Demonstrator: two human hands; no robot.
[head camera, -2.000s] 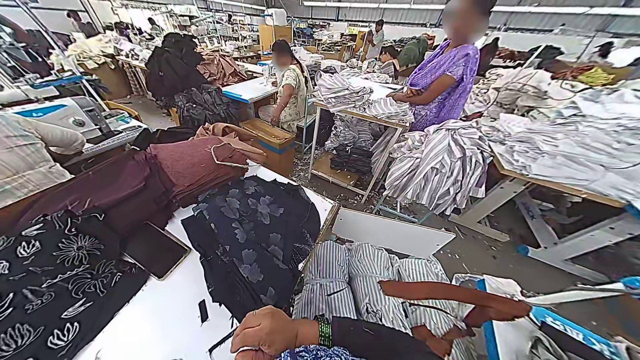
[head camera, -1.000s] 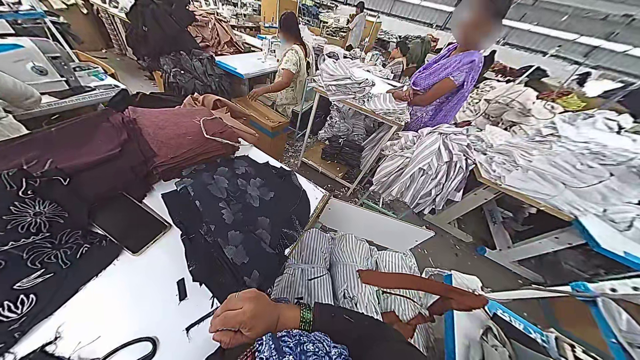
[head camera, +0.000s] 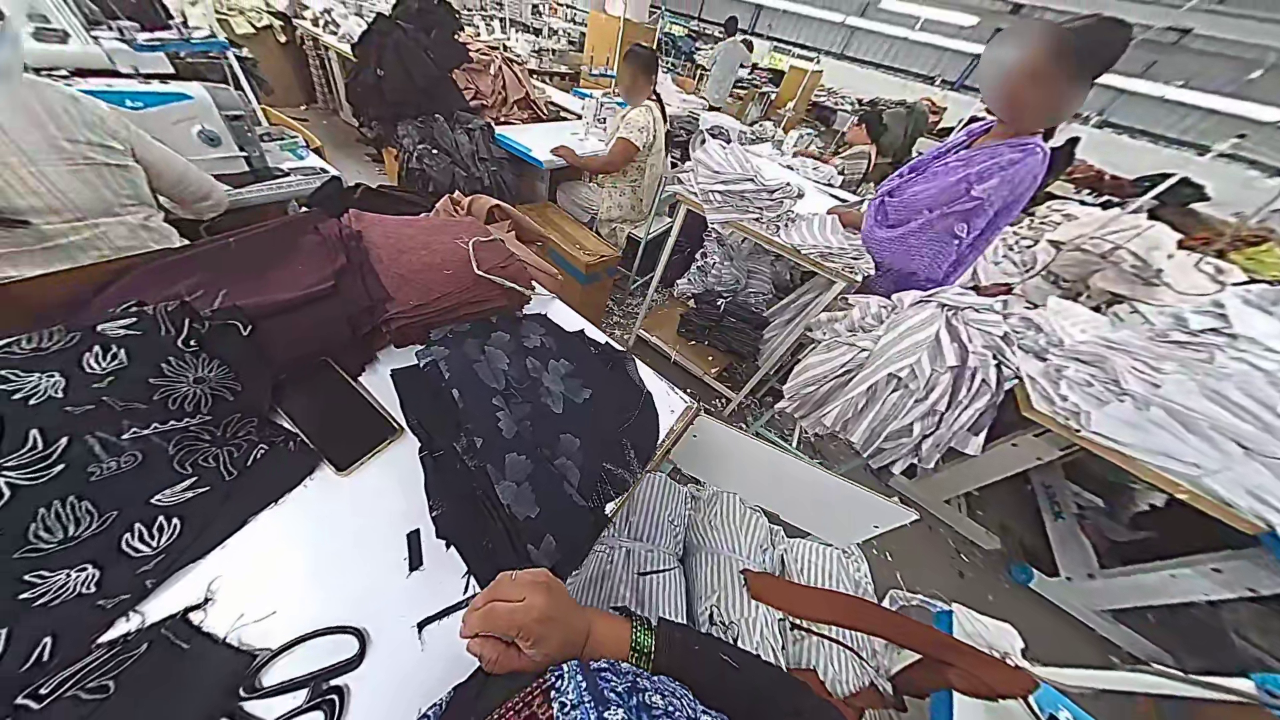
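My right hand (head camera: 525, 620) is curled into a fist at the near edge of the white table (head camera: 385, 560), a green bangle on its wrist. No object shows between its fingers. Dark cloth lies just below it. Beyond the hand is a stack of black floral fabric pieces (head camera: 530, 420). The black handles of scissors (head camera: 305, 675) rest to its left, beside a dark cut piece (head camera: 140, 670). Black fabric with white motifs (head camera: 150, 430) covers the table's left part, touching a smartphone (head camera: 340, 415). My left hand is out of view.
Maroon fabric (head camera: 430, 265) is piled behind the phone. Striped cloth bundles (head camera: 720, 560) and a brown fabric strip (head camera: 890, 630) lie right of the table. A person in purple (head camera: 950, 215) stands at another table; a seated person (head camera: 630, 150) is at a sewing machine. A sleeve (head camera: 90, 170) shows far left.
The view has shifted, bringing the scissors' handles and the dark cut piece into sight at the lower left. My right hand stays curled near the table edge.
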